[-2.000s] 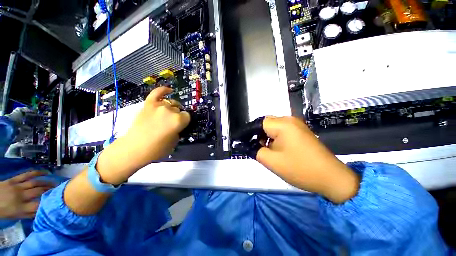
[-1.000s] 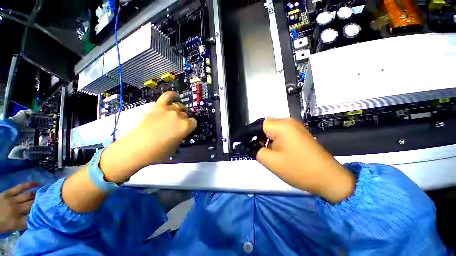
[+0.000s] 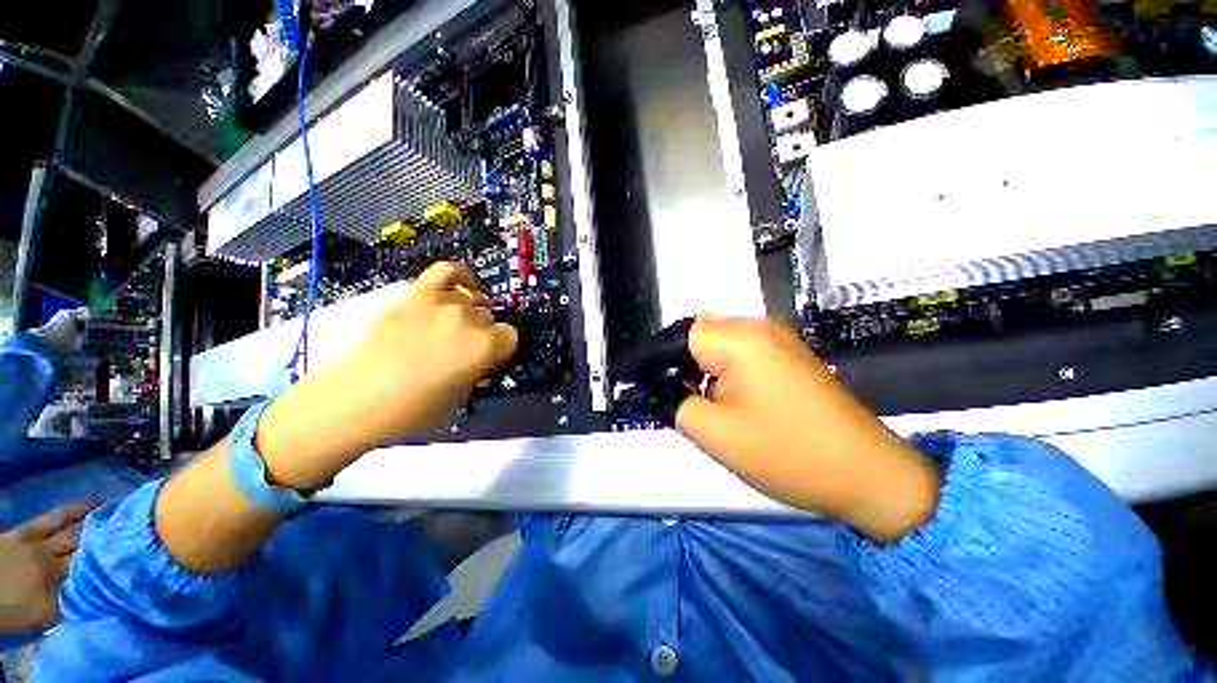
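A black circuit board (image 3: 534, 410) lies in its carrier at the left, with a finned silver heatsink (image 3: 320, 167), yellow blocks and a red part. My left hand (image 3: 421, 340), with a light-blue wristband (image 3: 254, 460), is over the board's lower right part. Its fingers are curled down and hide their tips; whether they hold something cannot be told. My right hand (image 3: 761, 400) pinches several black components (image 3: 654, 374) above the lower end of the metal plate, right of the board.
A shiny metal plate (image 3: 681, 174) lies between carriers. A second board (image 3: 961, 347) with a white heatsink (image 3: 1014, 194) is at the right. A white rail (image 3: 561, 470) runs along the front. A blue cord (image 3: 312, 200) crosses the left board. Another person's hand (image 3: 34, 567) is at the lower left.
My left hand's extended finger has curled down, and the hand sits slightly lower over the board. My right hand keeps its hold on the black components. The other person's hand has moved left.
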